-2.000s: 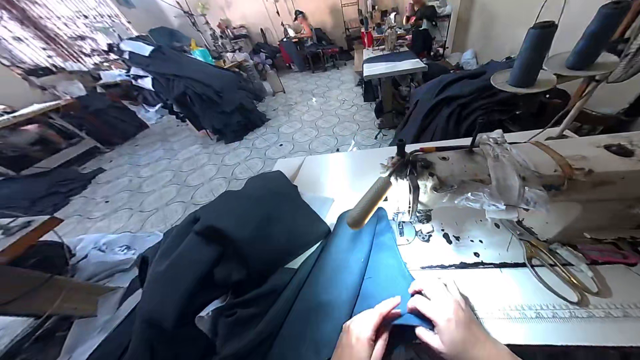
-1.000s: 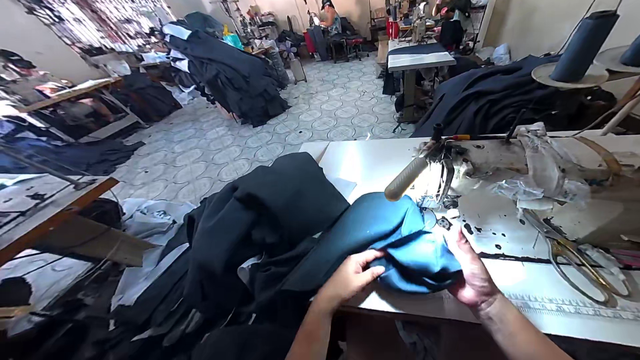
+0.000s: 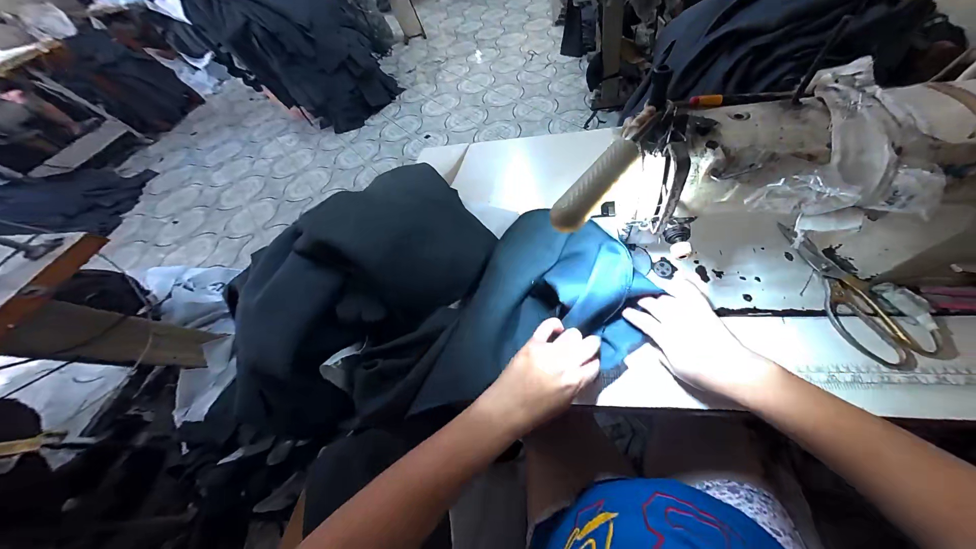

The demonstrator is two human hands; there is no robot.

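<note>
Dark fabric [image 3: 488, 328], blue under the lamp, lies bunched at the front of the sewing machine [image 3: 762, 160]. My left hand [image 3: 560, 366] grips a fold of it with curled fingers. Flat on the fabric's right edge is my right hand [image 3: 682, 328], its fingers spread close to the needle area. A light-coloured, ribbed lamp [image 3: 598, 187] hangs above the cloth, left of the needle bar. The stitching point itself is hard to make out. Gold-handled scissors [image 3: 869, 313] rest on the table to the right of my right hand.
A measuring tape [image 3: 884, 375] runs along the front of the white sewing table [image 3: 518, 171]. More black cloth [image 3: 366, 236] hangs over the table's left side. At the left stands a wooden-edged table [image 3: 53, 282]. Dark fabric heaps [image 3: 297, 61] lie beyond, by the tiled floor [image 3: 473, 69].
The view has tilted downward. Two seconds ago both hands were together at the cloth's near edge; now they are apart, and the blue cloth, flatter then, is bunched. My right hand has turned palm down.
</note>
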